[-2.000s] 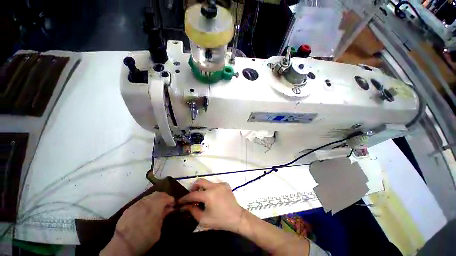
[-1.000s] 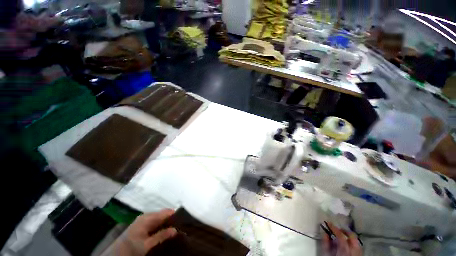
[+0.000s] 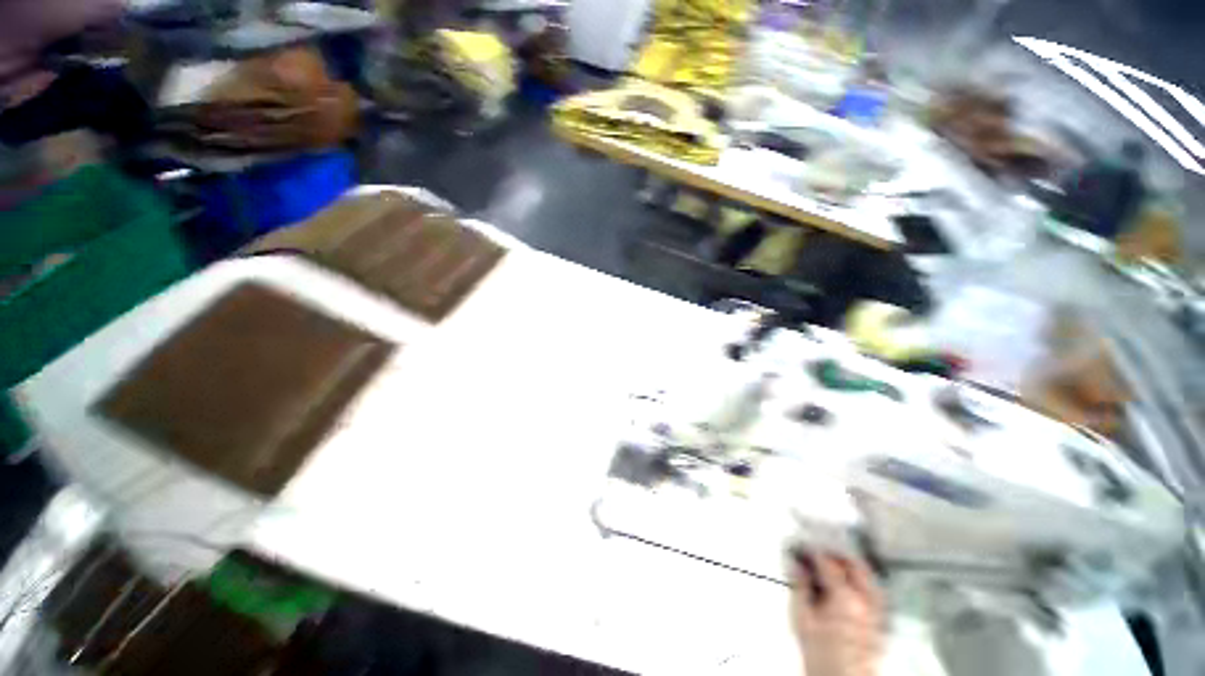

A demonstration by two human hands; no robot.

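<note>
The frame is blurred. My right hand is at the front of the white sewing machine, under its arm, with the small black thread snips at its fingertips. My left hand is out of the picture. A brown panel lies flat on the pale board at the left, with a light line near its right edge. More brown panels with light lines lie behind it. Another brown piece with pale lines is below the table's front left edge. The needle area is too blurred to read.
The white table spans the middle. A green bin stands at the far left and a green thing is below the front edge. Behind are a blue pile and another table with yellow pieces.
The view has swung left from the machine. My left hand and the brown panel it held have left the lower middle. My right hand stays by the machine with the snips.
</note>
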